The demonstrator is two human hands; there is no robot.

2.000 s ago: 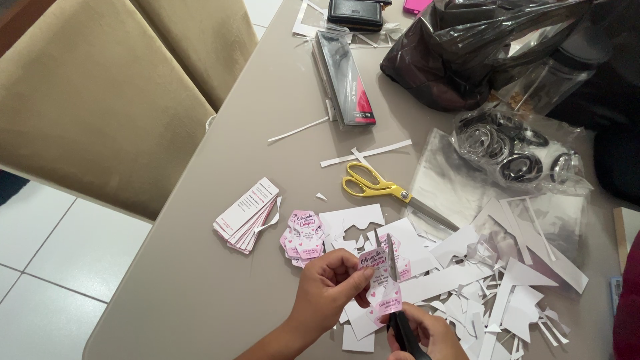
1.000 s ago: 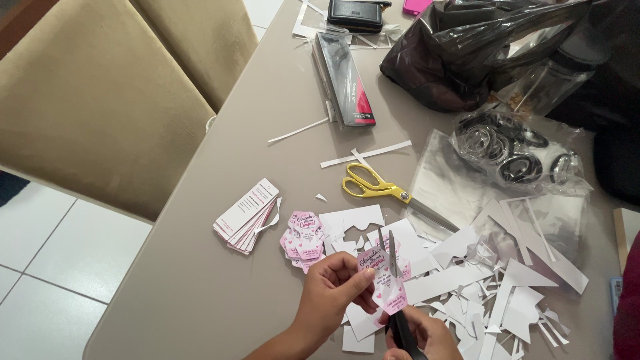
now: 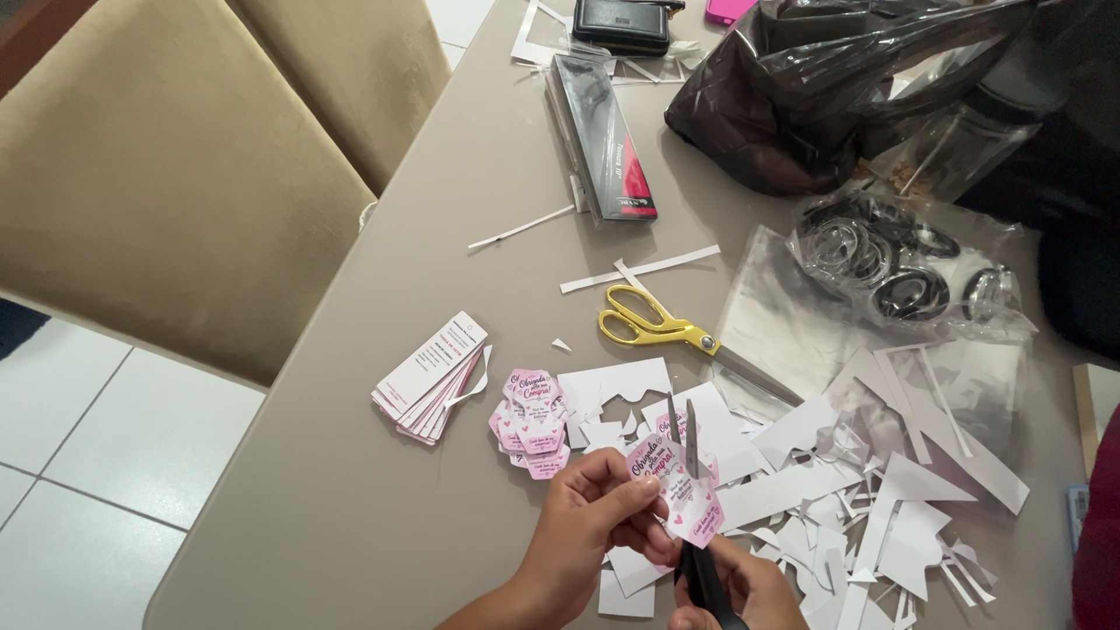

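My left hand pinches a pink-and-white printed paper tag by its left edge. Black-handled scissors are in my right hand, their blades parted at the tag's upper edge and pointing away from me. Another pink tag lies on the table just behind the held one, partly covered. Left of my hands is a small pile of cut pink tags, and farther left a fanned stack of narrow printed cards. Gold-handled scissors rest beyond the white paper offcuts.
Paper scraps spread over the right of the beige table. Behind them lie clear plastic bags, one with black rings, and a black plastic bag. A scissors box and black wallet are farther back. Upholstered chairs stand left.
The held tag has turned a little in my left fingers, and the scissor blades now stand more upright and closer together than one second ago. The piles on the table stay as they were.
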